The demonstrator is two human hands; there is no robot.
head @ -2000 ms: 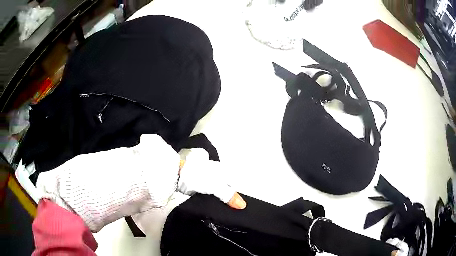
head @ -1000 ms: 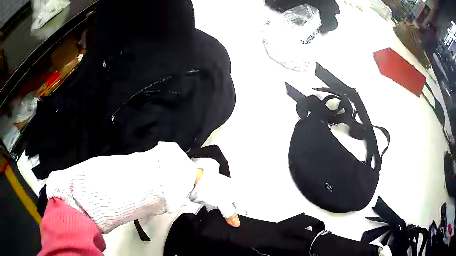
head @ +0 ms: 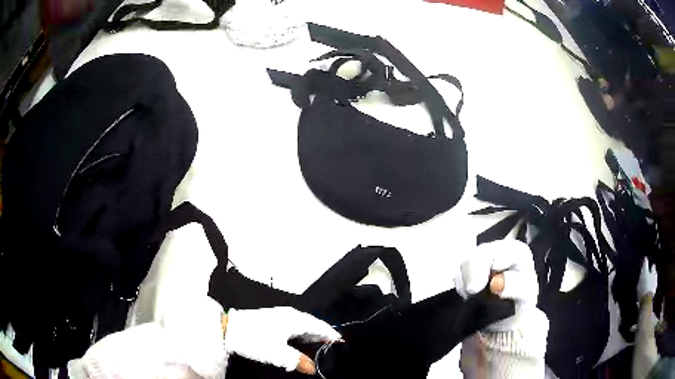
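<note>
A black fabric bag lies at the bottom centre, with a zipper line and a strap loop at its back. My left hand, in a white glove with bare fingertips, holds the bag's near left part beside a thin silvery curve, which may be a ring or a thread. My right hand, gloved the same way, is closed on the bag's right end or strap; which one I cannot tell. The lower part of the bag is cut off by the frame edge.
A black bag pile is at the left. A crescent bag with straps lies ahead. More bags with looped straps are at the right. A clear plastic bag and a red piece lie at the far side.
The view has swung right, so the table's things sit further left. My right hand, barely showing before at the bottom edge, is now in full view gripping black fabric. My left hand is nearer the silvery curve.
</note>
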